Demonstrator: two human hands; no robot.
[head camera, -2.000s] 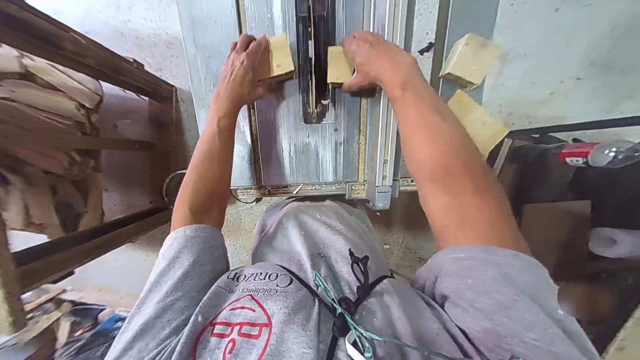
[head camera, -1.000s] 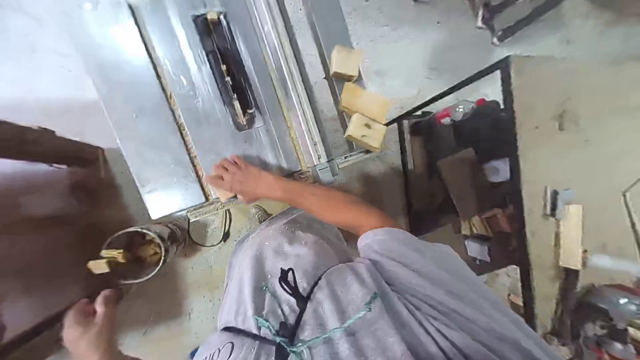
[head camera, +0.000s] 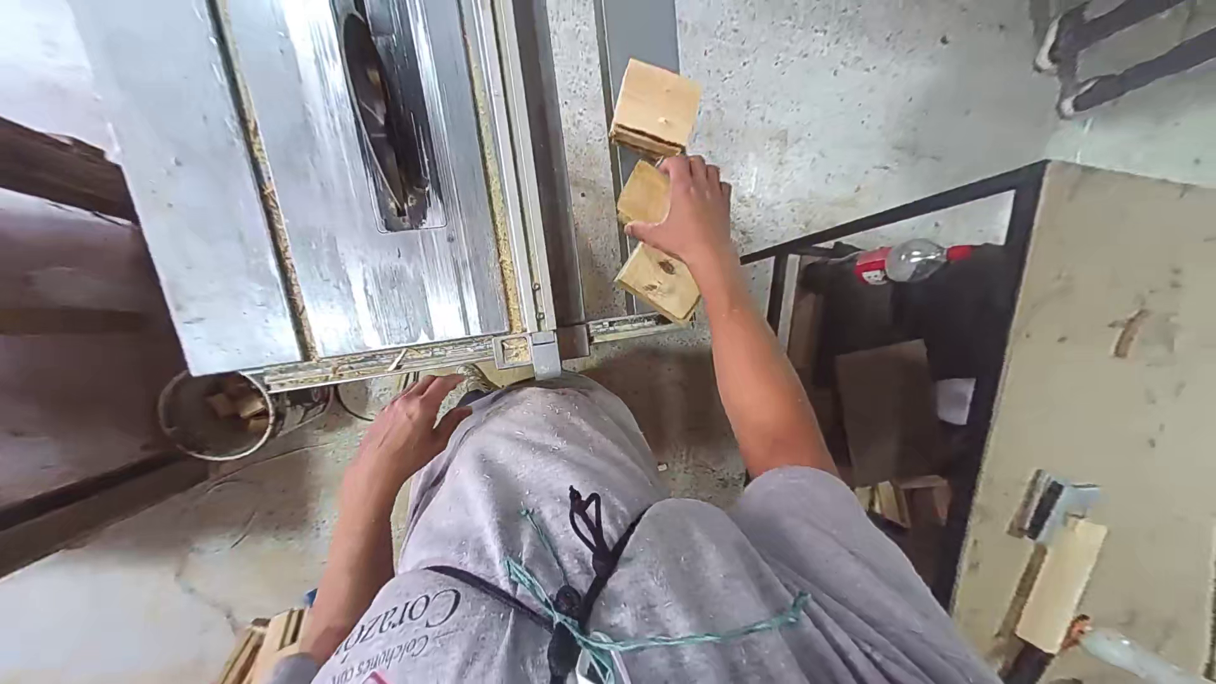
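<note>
My right hand (head camera: 698, 214) grips the middle wooden block (head camera: 643, 193), its fingers on the far edge and its thumb on the near side. A second wooden block (head camera: 657, 104) lies just beyond it, and a third block (head camera: 662, 282), with a dark knot, lies on the near side; all three rest along a metal rail beside the table saw. My left hand (head camera: 418, 418) hangs in front of the saw's near edge, fingers loosely apart, holding nothing. The circular saw blade (head camera: 375, 114) stands in the slot of the metal saw table (head camera: 313, 190); whether it spins cannot be told.
A bucket (head camera: 271, 418) with wood offcuts stands below the saw table's left corner. On the right are a dark metal frame (head camera: 997, 380), a plastic bottle (head camera: 917, 260) and a board surface (head camera: 1111, 380) bearing a brush-like tool (head camera: 1054, 508) and a wood strip (head camera: 1062, 584).
My right hand has moved from the saw table's near edge to the blocks and taken hold of the middle one. My left hand has moved from near the bucket to before the saw.
</note>
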